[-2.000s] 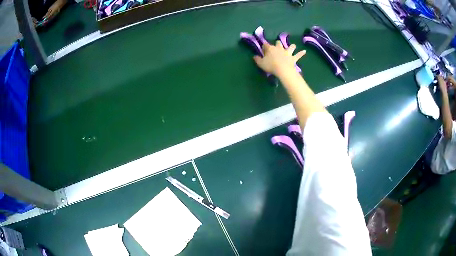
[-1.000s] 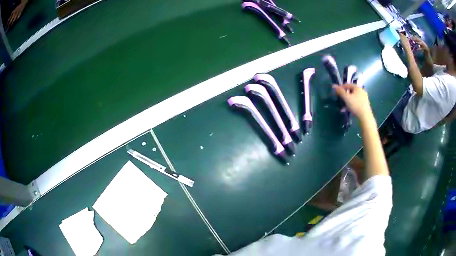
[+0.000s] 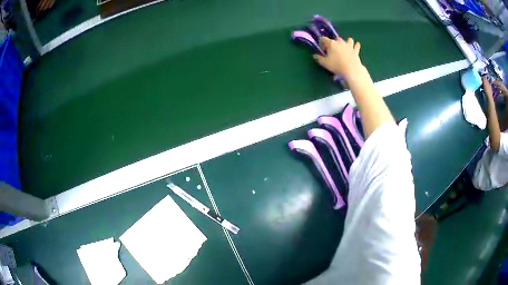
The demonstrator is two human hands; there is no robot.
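Note:
My right hand [image 3: 341, 57] reaches over the green belt, its fingers closed around a small group of black-and-pink pen housings [image 3: 305, 38]. The thick ends stick out beyond my fingers at upper left and a dark tip shows below my palm; my hand hides their middles. Several more pen housings [image 3: 320, 167] lie side by side on the near bench, partly hidden by my sleeve. My left hand is not in view.
A pale rail [image 3: 223, 135] separates belt and bench. A craft knife [image 3: 203, 207] lies across the bench seam, beside white paper pieces [image 3: 162, 239] and tiny white bits. A blue bin [image 3: 10, 133] stands at left. Another person's arms [image 3: 493, 114] show at right.
My right hand has moved from the housings on the bench's right side up to those on the belt. The view has shifted. The housings in the bench row now lie partly under my sleeve.

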